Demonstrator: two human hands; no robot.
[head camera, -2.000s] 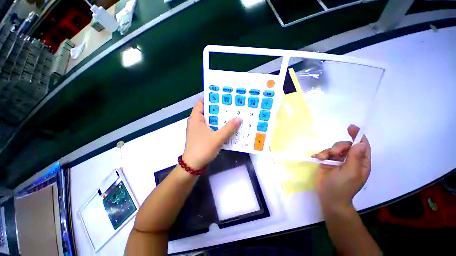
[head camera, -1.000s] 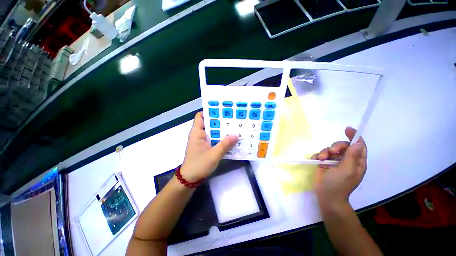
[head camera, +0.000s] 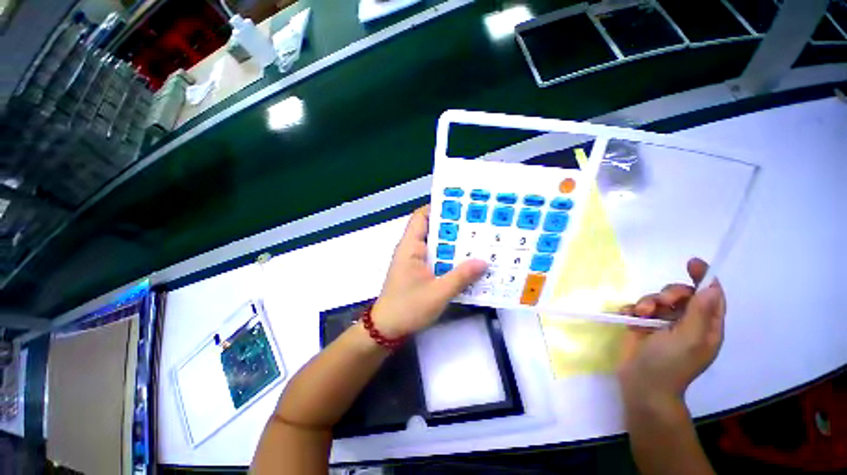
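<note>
A white plastic front housing (head camera: 519, 120) is held up, its front facing me. Its left part carries a keypad (head camera: 502, 215) with blue, white and orange keys, below an open slot. Its right part is a large open window. My left hand (head camera: 418, 278) grips the lower left side, thumb over the keys. My right hand (head camera: 676, 329) grips the lower right corner, fingers curled on the rim. The black fixture (head camera: 379, 394) lies on the bench below, partly hidden by my left forearm. A pale-yellow sheet (head camera: 587, 348) lies behind and below the housing.
A half-assembled unit with a green circuit board (head camera: 251, 364) lies on the bench at the left. Stacked sheets (head camera: 91, 394) are at the far left. A dark green conveyor (head camera: 371, 111) runs behind, carrying white frames (head camera: 641, 32). A white bottle (head camera: 251, 39) stands beyond.
The view has shifted, so the bench items appear farther right. The housing first appears lower, then farther right, in the same grip of both hands. More white frames show on the conveyor.
</note>
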